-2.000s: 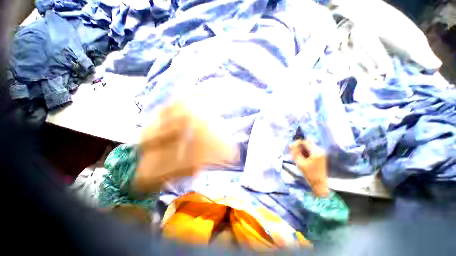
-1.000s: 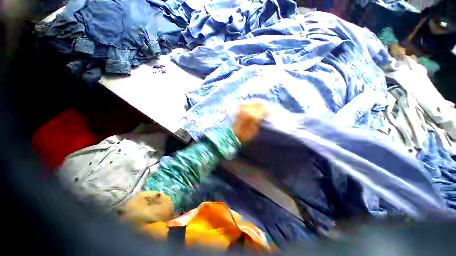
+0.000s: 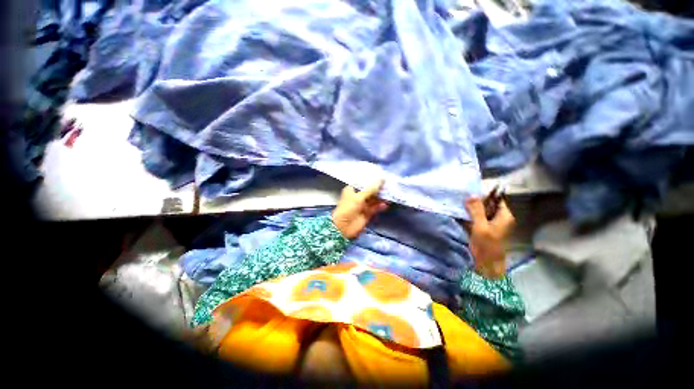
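A light-blue shirt point(image 3: 365, 99) lies spread on the white table in front of me, its stitched hem at the near edge. My left hand point(image 3: 359, 210) pinches the hem between thumb and fingers. My right hand point(image 3: 489, 226) holds the hem's right corner beside the front edge strip. A small dark tool point(image 3: 493, 200) shows in my right hand; most of it is hidden by the fingers. More blue cloth hangs below the hem, over the table edge toward my lap.
Blue garments point(image 3: 616, 99) are heaped at the right and hang over the white table's edge point(image 3: 266, 201). Small red bits point(image 3: 73, 137) lie at left. Pale material point(image 3: 586, 281) is below right, whitish garments point(image 3: 152, 281) below left.
The view has swung back to the centre. The lifted, blurred shirt now lies spread with its hem toward me. Both hands now hold the hem; my right hand has come back into view.
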